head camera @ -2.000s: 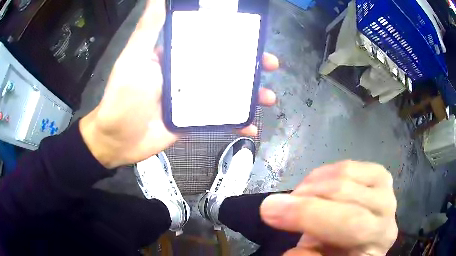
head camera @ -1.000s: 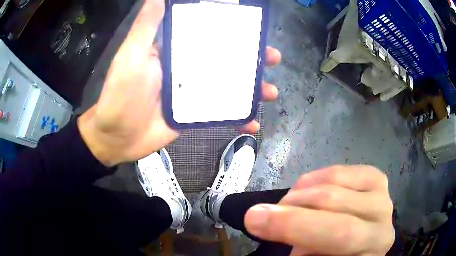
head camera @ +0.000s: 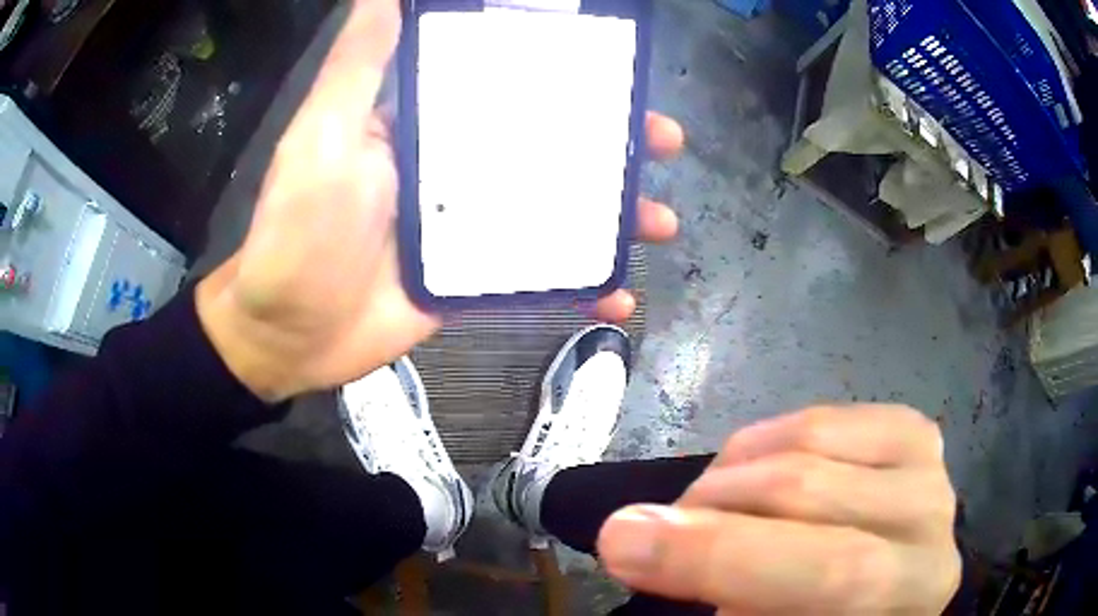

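A smartphone (head camera: 526,157) with a dark case and a glaring white screen is upright at the top centre, its upper end cut off by the picture's edge. My left hand (head camera: 319,229) holds it from behind, with the palm at its left side and fingertips showing past its right edge. My right hand (head camera: 795,511) is at the lower right, apart from the phone, with its fingers curled together and the thumb beside them. No object shows in it. The inside of its curl is hidden.
My white shoes (head camera: 584,391) rest on a ridged dark mat (head camera: 482,373). A blue slotted crate (head camera: 951,90) sits above a white-cloth-draped stand (head camera: 855,144) at upper right. A white water dispenser (head camera: 90,259) is at left, beside a dark cabinet. The concrete floor (head camera: 771,301) is worn.
My left hand and the phone have shifted very slightly right in the picture. My right hand has moved a little left and down since the first frame. The phone stays held.
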